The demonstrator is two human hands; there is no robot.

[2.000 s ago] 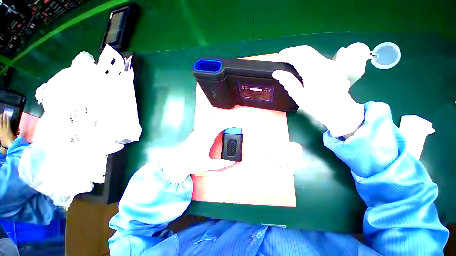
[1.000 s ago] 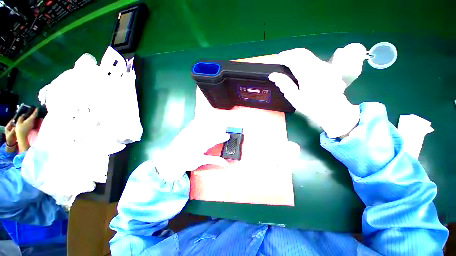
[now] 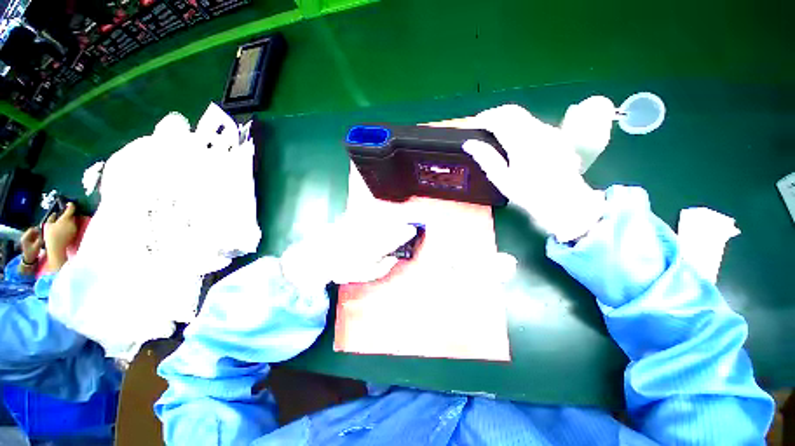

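Note:
My right hand (image 3: 539, 170), in a white glove, holds the black tablet (image 3: 397, 170) by its right end. The tablet stands tilted on edge at the back of the mat, its dark label facing me and its blue-lined oval slot at the upper left. My left hand (image 3: 353, 248), in a white glove, is closed around the small black module (image 3: 408, 246) over the mat (image 3: 423, 318). The fingers cover most of the module. The mat is red-orange, glared mostly white.
A heap of white plastic bags (image 3: 157, 226) lies at left. Another tablet (image 3: 248, 74) lies behind it. A white bottle (image 3: 588, 126) with an open round lid (image 3: 642, 113) stands behind my right hand. A folded white wipe (image 3: 706, 237) lies at right. Another person's hands (image 3: 57, 235) show far left.
My left hand has closed over the module, which now shows turned and mostly covered. The tablet stays in my right hand. The whole view has shifted slightly.

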